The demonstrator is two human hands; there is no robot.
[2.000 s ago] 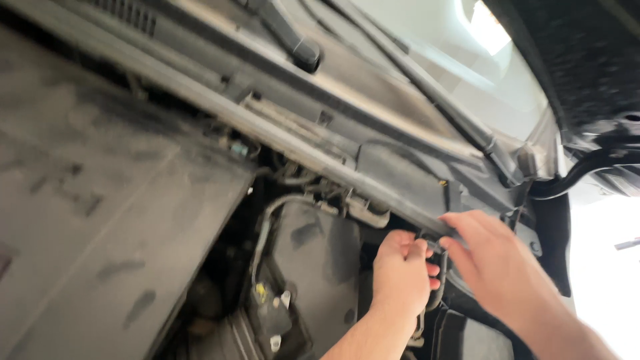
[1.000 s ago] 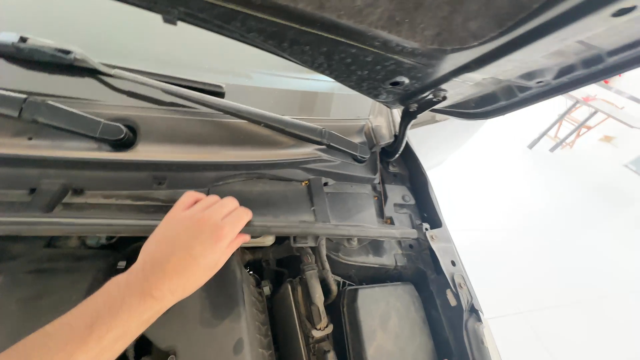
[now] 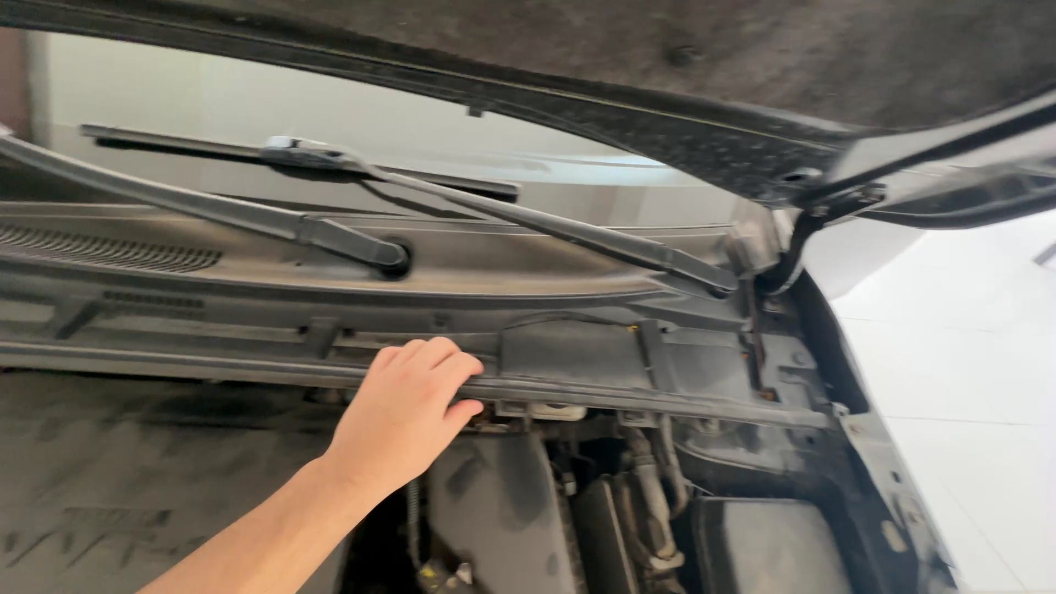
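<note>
In a car's engine bay, my left hand (image 3: 408, 408) grips the long rubber seal strip (image 3: 635, 400) that runs along the rear edge of the bay. Its fingers curl over the top and the thumb lies at the front edge. Behind the strip is the black plastic cowl panel (image 3: 573, 355), with two wiper arms (image 3: 528, 216) above it at the windshield's base. Just below my hand sits a dusty black plastic cover (image 3: 499, 495). My right hand is out of view.
Overhead, the raised hood (image 3: 577, 49) is carried by a hinge (image 3: 813, 214) on the right. A large engine cover (image 3: 165, 478) fills the lower left. A black box (image 3: 767, 536), hoses (image 3: 652, 495) and the fender edge (image 3: 891, 487) lie at the lower right.
Two seconds ago both hands were together at the strip's right end; my right hand has since left the view. My left hand is now further left along the strip. The view has turned a lot.
</note>
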